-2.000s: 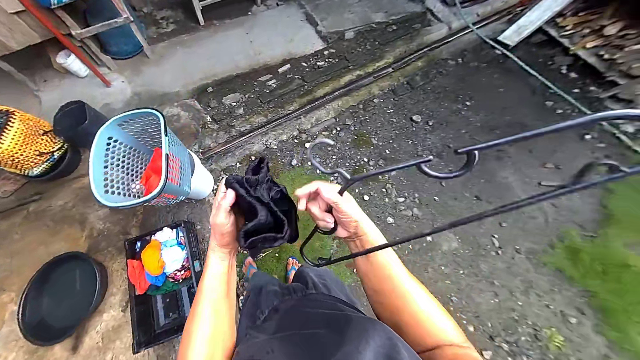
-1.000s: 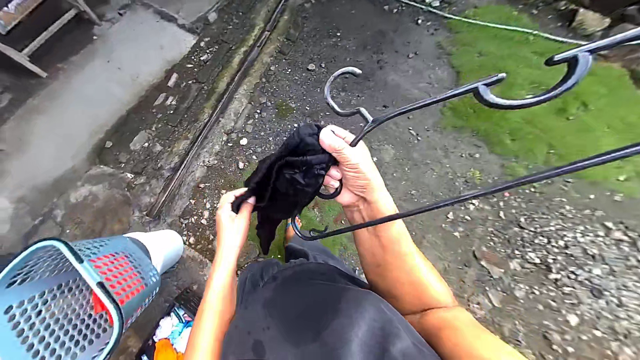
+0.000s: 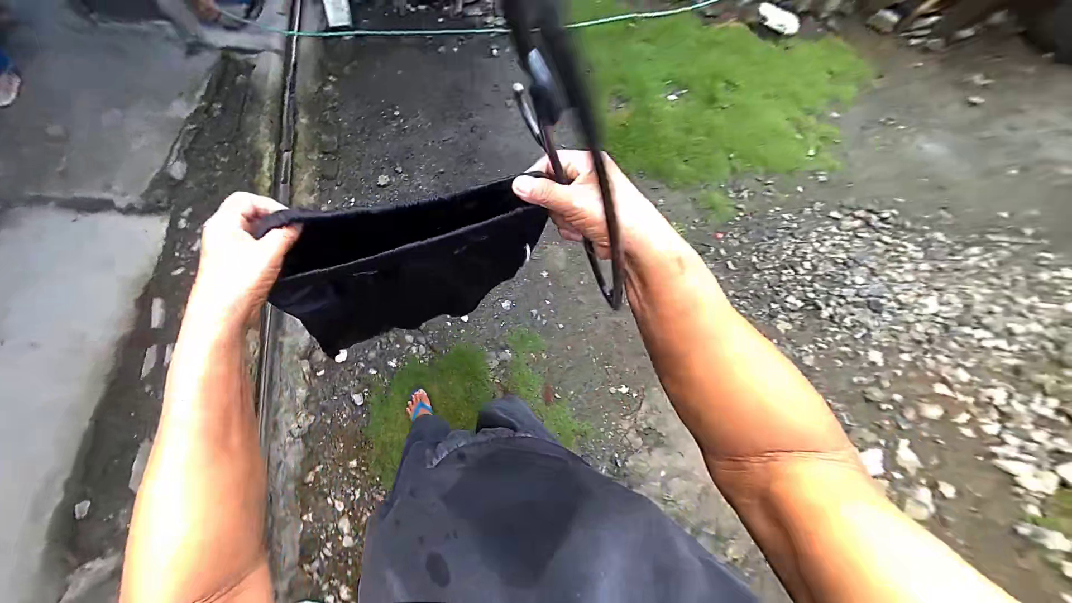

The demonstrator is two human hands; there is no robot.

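Note:
A black cloth garment (image 3: 410,268) hangs stretched between my two hands, its waistband-like top edge spread so that a dark opening shows. My left hand (image 3: 247,243) pinches one end of that edge between thumb and fingers. At the other end, my right hand (image 3: 578,201) grips the edge and also holds a black clothes hanger (image 3: 609,209). The hanger stands nearly edge-on to the view, rising past the top of the frame, its upper part blurred. Which kind of garment it is, I cannot tell.
A green hose or cord (image 3: 402,33) crosses the ground at the top. Concrete paving (image 3: 59,335) and a narrow channel (image 3: 280,167) run along the left. Mossy grass (image 3: 712,100) grows at upper right, with loose gravel (image 3: 904,310) below. My sandalled foot (image 3: 419,404) shows beneath the garment.
The black garment, bunched up before, is now spread wide between my hands, which have moved apart. The hanger has swung from slanting rightward to nearly upright. The view has turned away from the laundry basket.

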